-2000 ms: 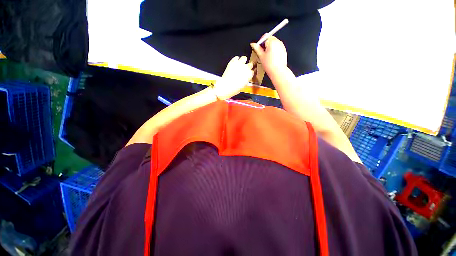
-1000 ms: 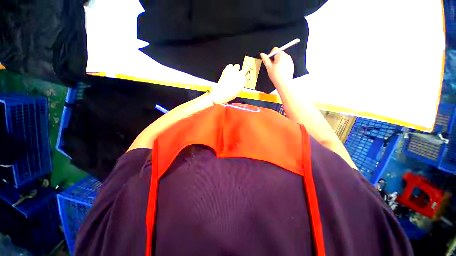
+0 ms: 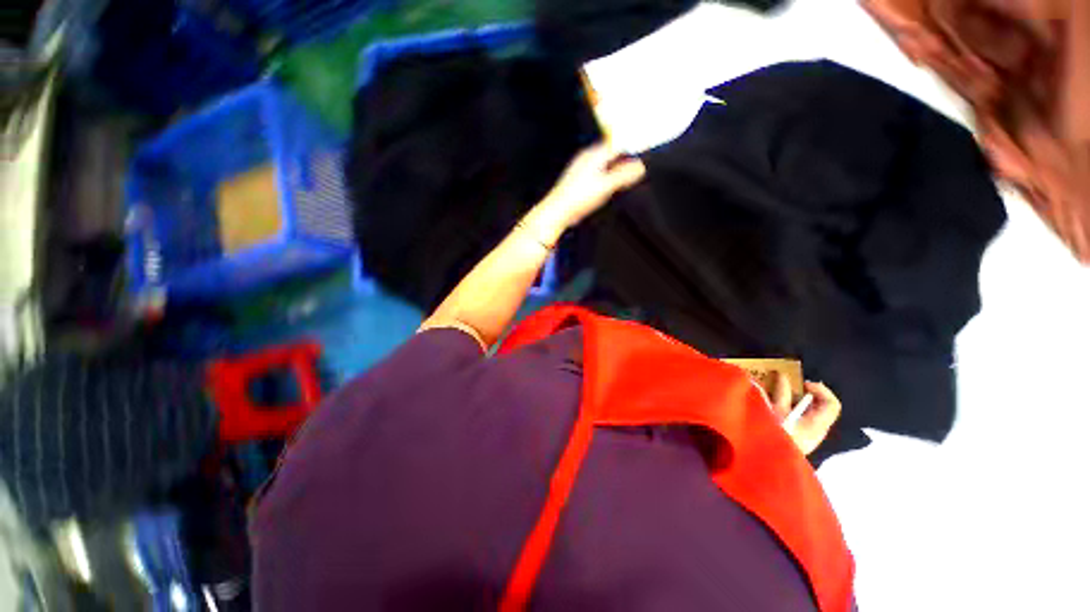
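The black garment piece (image 3: 813,227) lies on the white table, its near part reaching over the table edge. My left hand (image 3: 594,183) is at its left edge, beside the yellow table edging; its fingers are blurred and I cannot tell if they grip the cloth. My right hand (image 3: 815,416) is low at the cloth's near edge, partly hidden by my apron. It holds the white marking pen (image 3: 798,412) and the tan card template (image 3: 765,368), which has dark marks.
A salmon cloth pile (image 3: 1004,96) is at the upper right. A dark bundle (image 3: 460,167) sits in a blue-rimmed basket left of the table. Another blue basket (image 3: 149,257) with brown cardboard (image 3: 250,209) and a red plastic stool (image 3: 265,392) stand at left.
The view has swung round to the right. My left hand has left the card and moved out to the cloth's left edge. The card is now with my right hand.
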